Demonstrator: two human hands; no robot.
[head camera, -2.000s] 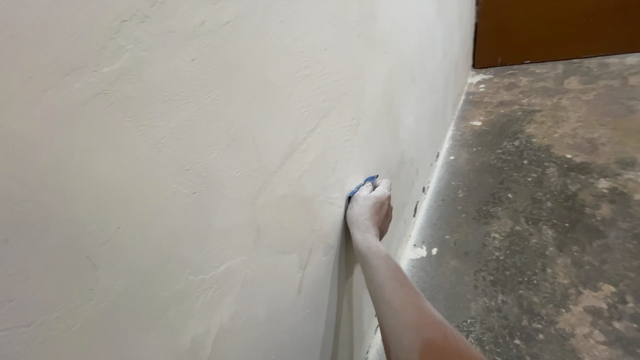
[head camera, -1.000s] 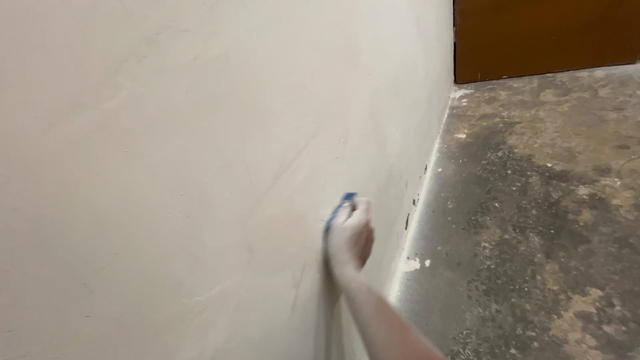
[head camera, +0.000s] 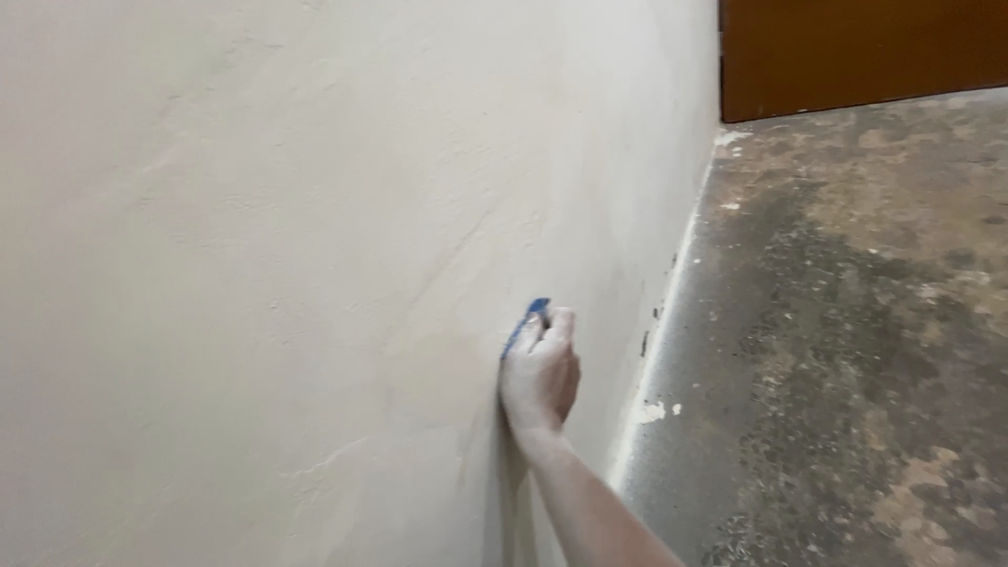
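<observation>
My right hand (head camera: 542, 370), coated in pale dust, is closed around a thin blue item (head camera: 526, 324), perhaps a piece of abrasive sheet; most of it is hidden by the fingers. The blue edge lies against the off-white plastered wall (head camera: 315, 236), low down near the floor. Shallow ridges, scratches and a fine crack-like line mark the wall surface. A dark shadow runs down the wall below the hand. My left hand is out of view.
To the right lies a stained, mottled concrete floor (head camera: 850, 339), with white dust and flakes along the wall's foot. A brown panel (head camera: 858, 55), possibly a door, stands at the upper right, close to the wall's far end.
The right hand stays at the wall with the blue item in its grip, in a slightly different spot. The view has shifted slightly.
</observation>
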